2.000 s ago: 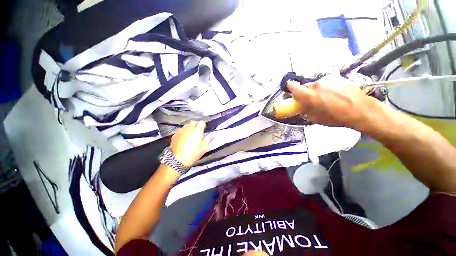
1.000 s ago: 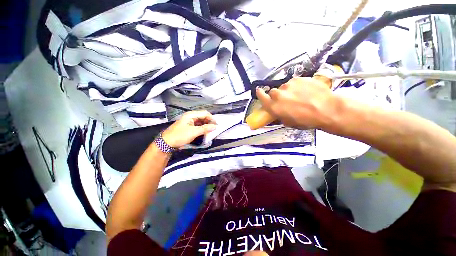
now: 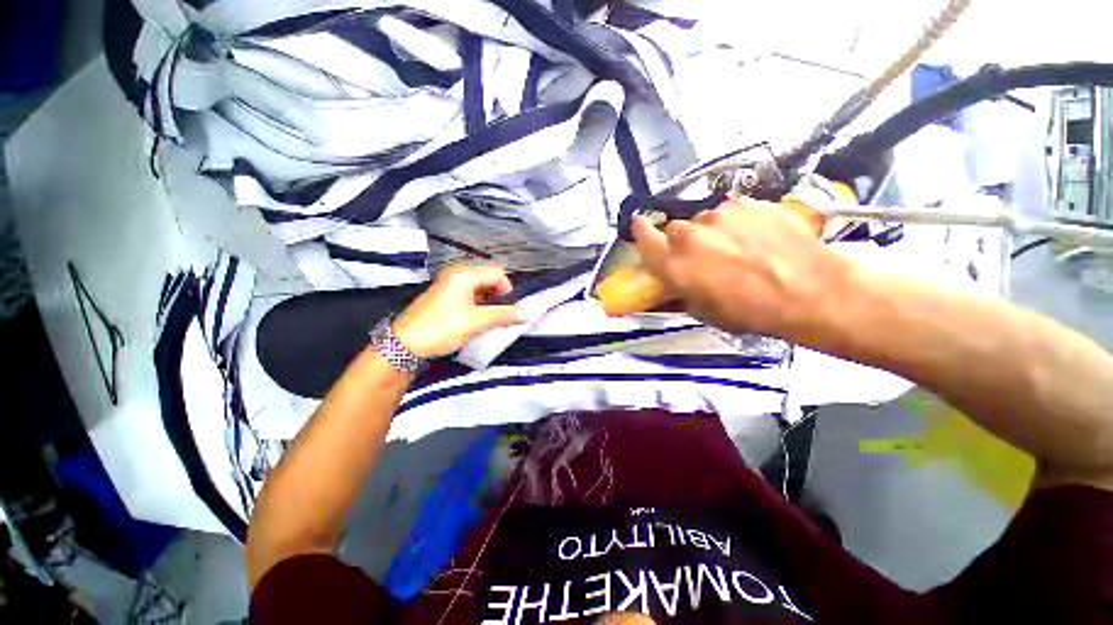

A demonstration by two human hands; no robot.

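Note:
A striped fabric piece (image 3: 555, 320) lies along the narrow black padded board (image 3: 320, 339). My left hand (image 3: 452, 315), bare with a metal watch at the wrist, is at the fabric's left end, with thumb and fingers on its edge. My right hand (image 3: 726, 263) is closed around the tan handle of the steam iron (image 3: 632, 291). The iron's tip points left, just right of my left fingers, and its plate is on the fabric. My right hand hides much of the iron.
A crumpled heap of striped cloth (image 3: 366, 134) lies behind the board. Layered strips (image 3: 586, 393) hang along its near edge. A striped stack (image 3: 189, 379) and a dark hanger (image 3: 95, 330) are at left. A black hose (image 3: 976, 88) and braided hose (image 3: 881, 88) run to the upper right.
Over the two seconds, the iron and my right hand have moved left along the fabric, nearer my left hand. The camera view has shifted, too. Both hands have stayed almost in place during the last second.

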